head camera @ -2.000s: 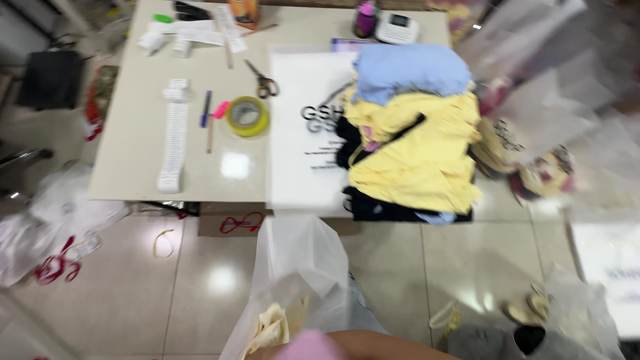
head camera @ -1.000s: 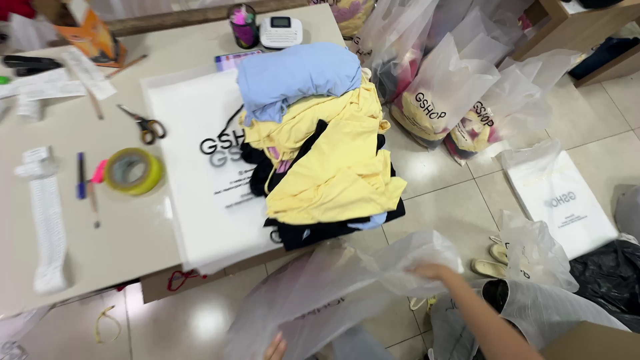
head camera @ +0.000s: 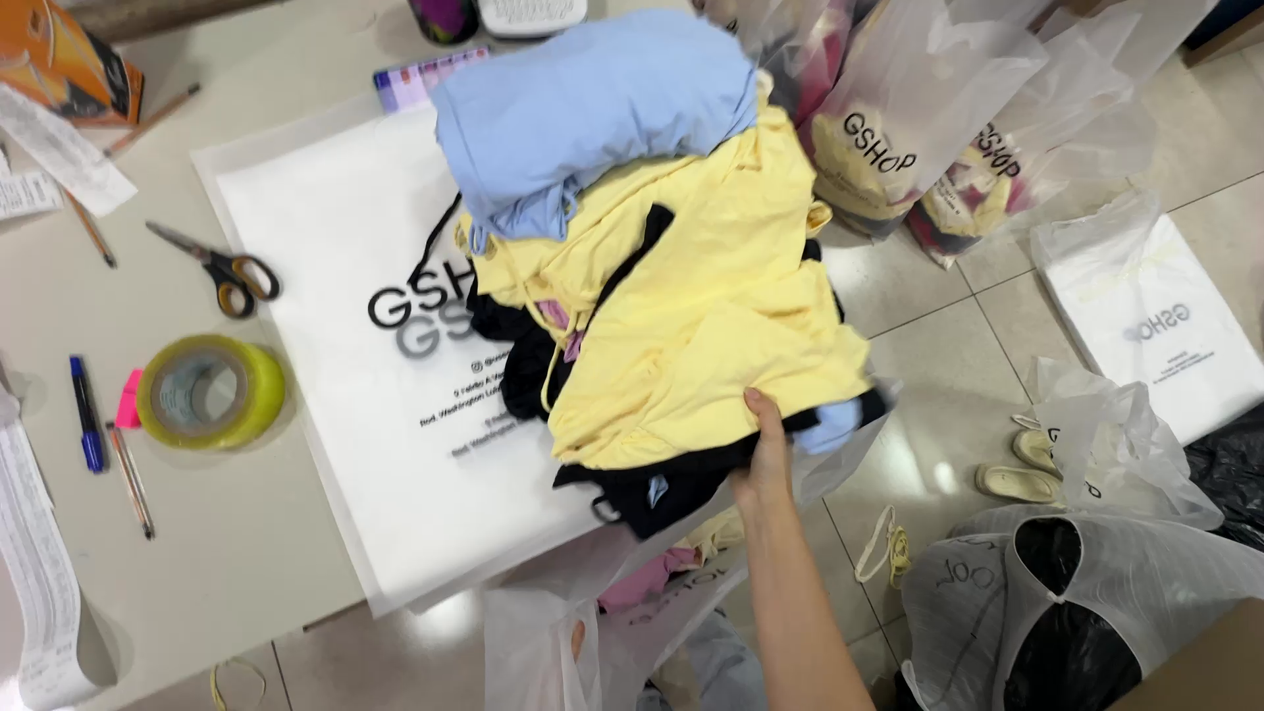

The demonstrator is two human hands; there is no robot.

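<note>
A pile of clothes lies on white printed plastic bags (head camera: pixel 336 415) at the table's right edge: a folded light blue garment (head camera: pixel 592 109) on top at the back, yellow garments (head camera: pixel 711 326) in front, black garments (head camera: pixel 671 499) below. My right hand (head camera: pixel 765 449) grips the front edge of the pile, thumb on the yellow fabric, its other fingers hidden underneath. Below the table edge, a translucent plastic bag (head camera: pixel 543 632) hangs with pink and cream clothing (head camera: pixel 647 583) inside. Only a fingertip or so of my left hand (head camera: pixel 579 640) shows at this bag, the rest hidden by the plastic.
On the table (head camera: pixel 227 543) are scissors (head camera: pixel 222 267), a roll of yellow tape (head camera: pixel 212 392), a blue pen (head camera: pixel 87 415) and a paper strip (head camera: pixel 39 563). Filled bags (head camera: pixel 879 128) stand on the floor at right, near a stack of flat bags (head camera: pixel 1160 326) and sandals (head camera: pixel 1022 479).
My right hand has moved from the translucent bag to the front of the clothes pile and taken hold there. The bag now hangs below the table edge, its clothing in view.
</note>
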